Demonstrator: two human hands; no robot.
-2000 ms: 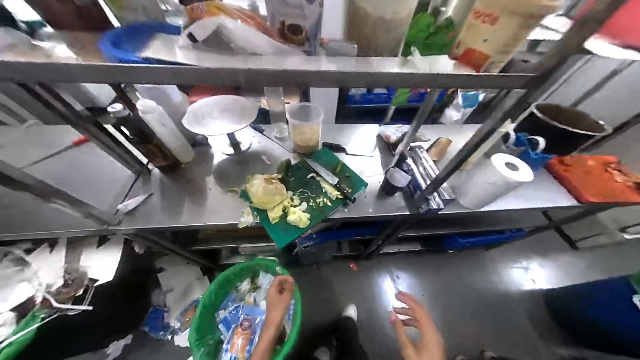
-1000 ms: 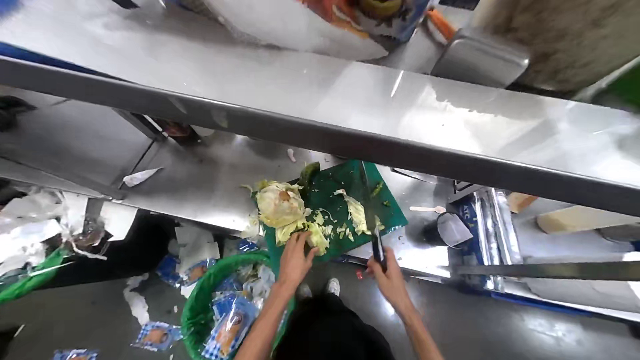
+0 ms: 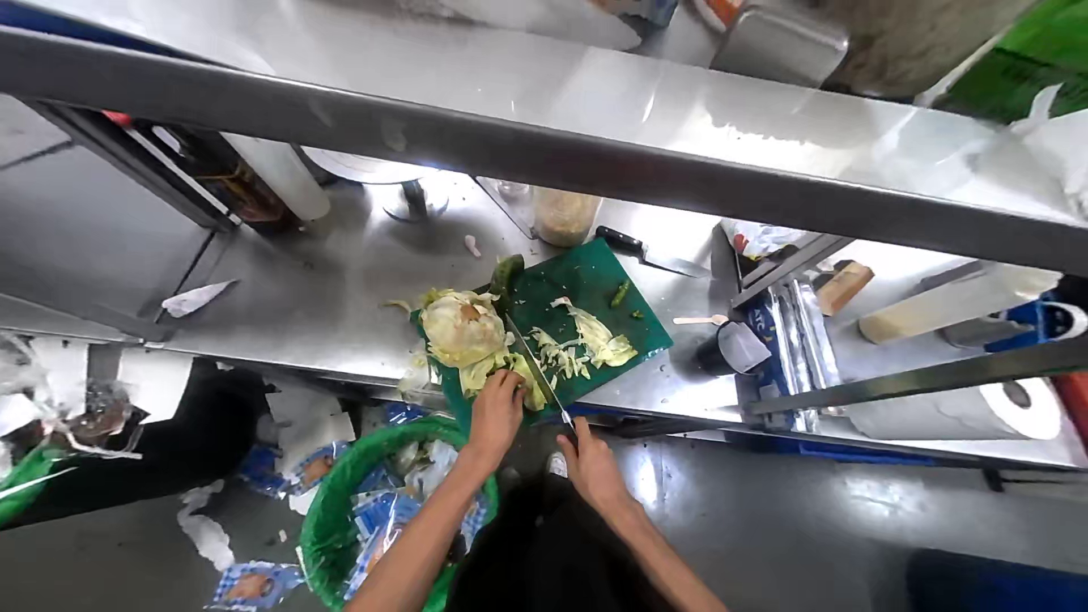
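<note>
My right hand [image 3: 591, 459] grips the handle of a long knife [image 3: 540, 367], whose blade lies across the left part of a green cutting board [image 3: 565, 280]. Fingers of my left hand [image 3: 500, 412] press on pale green leaves [image 3: 531, 387] just left of the blade. Above that hand sits a head of lettuce or cabbage [image 3: 463, 327]. Shredded leaf pieces [image 3: 599, 336] are spread right of the blade. A dark green vegetable, perhaps a cucumber [image 3: 507, 276], rests at the board's upper left edge.
Behind the board lies a second knife [image 3: 650, 252], near a clear container [image 3: 565, 217]. At right are a black cup [image 3: 733, 348], foil-like rolls [image 3: 807, 340] and a paper roll [image 3: 960, 412]. A metal shelf edge [image 3: 544, 149] crosses above. A green-lined bin [image 3: 319, 531] stands below the counter.
Both hands were away from the board two seconds ago; they have come to it, and my right hand has taken hold of the knife. Its blade has moved left onto the leaves. The view has shifted closer.
</note>
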